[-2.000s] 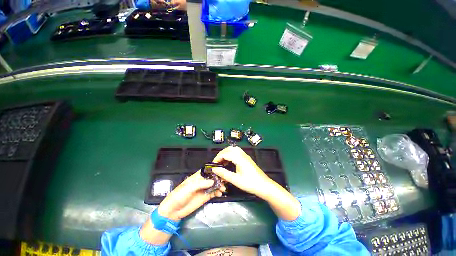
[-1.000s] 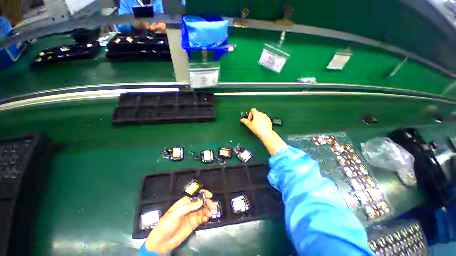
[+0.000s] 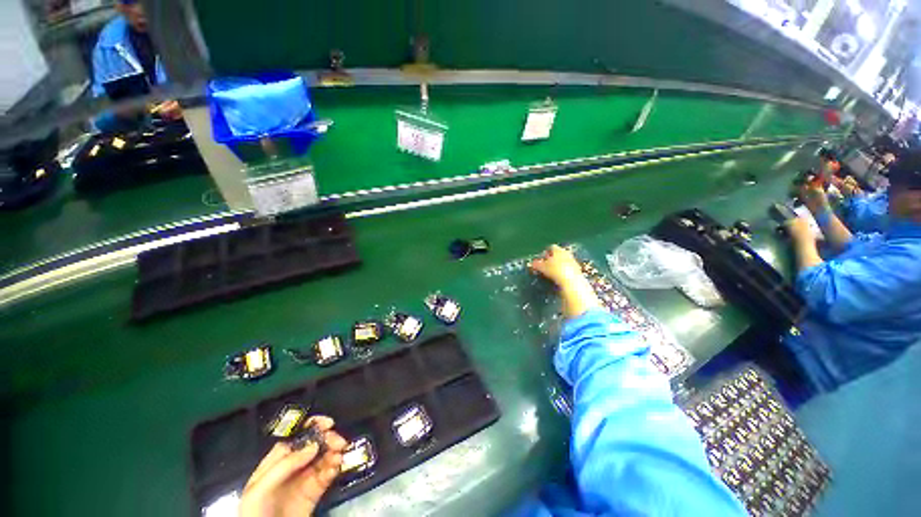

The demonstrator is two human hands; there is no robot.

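My left hand (image 3: pixel 295 471) is low at the left over the black compartment tray (image 3: pixel 348 390), fingertips pinched on a small dark component (image 3: pixel 309 438). An electronic unit (image 3: pixel 287 420) with a yellowish face shows just above the fingertips. Further units (image 3: pixel 412 426) lie in the tray's near row. Several units (image 3: pixel 328 349) with thin tails lie in a slanting row behind the tray. My right hand (image 3: pixel 554 265) reaches to the far end of the clear blister tray (image 3: pixel 647 333), which holds copper-and-white parts. Its fingertips are small, and whether they hold a part cannot be told.
A second black tray (image 3: pixel 246 260) lies near the rail. A dark unit (image 3: pixel 470 246) lies beyond the work row. A clear plastic bag (image 3: pixel 663 266), a dark loaded tray (image 3: pixel 729 261) and a grey parts tray (image 3: pixel 759 440) are at right. Another person (image 3: pixel 866 278) works at far right.
The view has turned right. My right hand has moved from the two far units to the blister tray. One of those units is gone there, and the row behind the tray has one more at its right end.
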